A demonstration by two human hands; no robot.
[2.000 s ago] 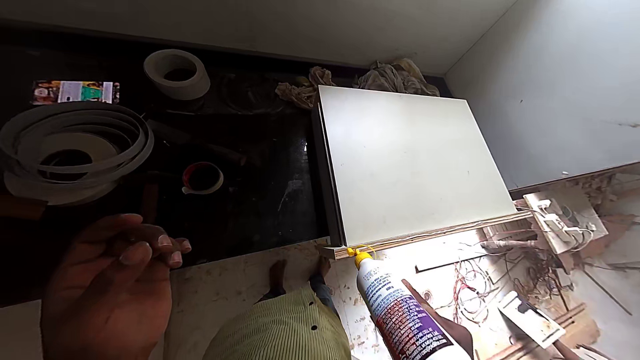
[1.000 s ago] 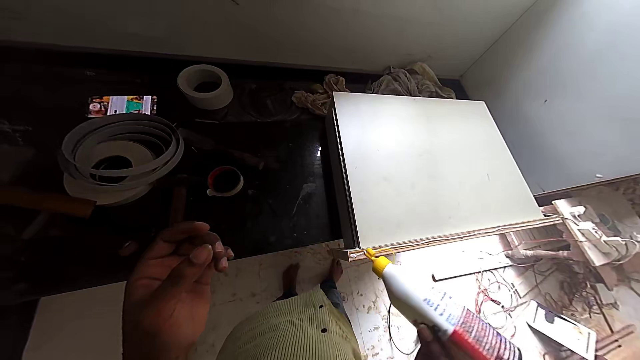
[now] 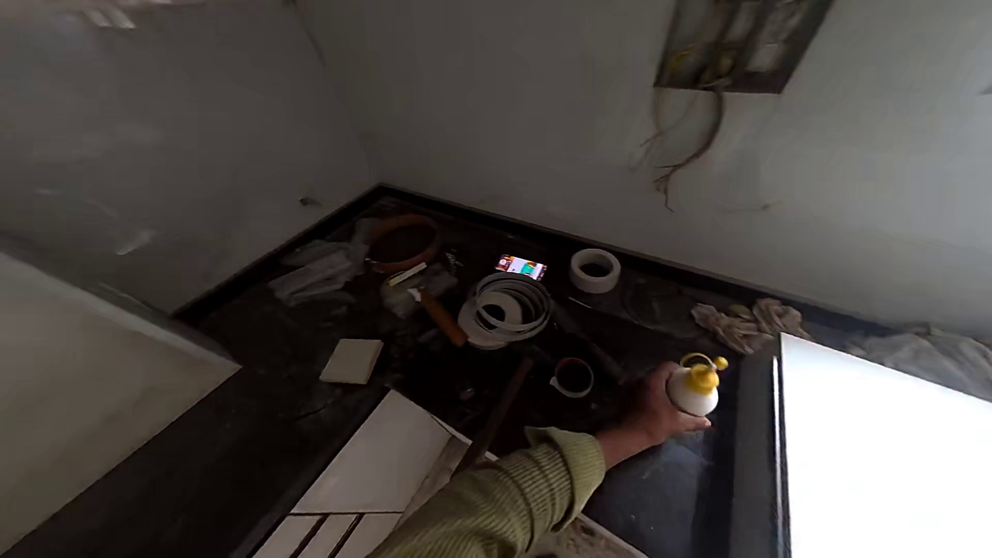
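Note:
My left hand (image 3: 659,407) is closed around a white glue bottle (image 3: 692,394) with a yellow nozzle and cap. It holds the bottle upright over the dark countertop (image 3: 659,496), just left of a white laminate-faced panel or box (image 3: 891,442). Whether the bottle's base touches the counter is hidden. Left of the hand lie a small tape roll (image 3: 572,377), coiled edge-banding strips (image 3: 535,306) and a wide white roll (image 3: 594,270). A lit phone (image 3: 521,267) rests behind the coils. My right hand is out of view.
A wooden-handled tool (image 3: 442,316), a long wooden handle (image 3: 504,407), a pale block (image 3: 351,361) and a brown coil (image 3: 403,242) lie on the counter. Crumpled cloth (image 3: 748,325) sits by the back wall. Loose wires (image 3: 697,151) hang from a wall box. Pale boards (image 3: 376,457) are below.
The view has swung left. The bottle, tilted at the panel's front edge in my right hand before, is now upright over the counter in my left hand, which was empty.

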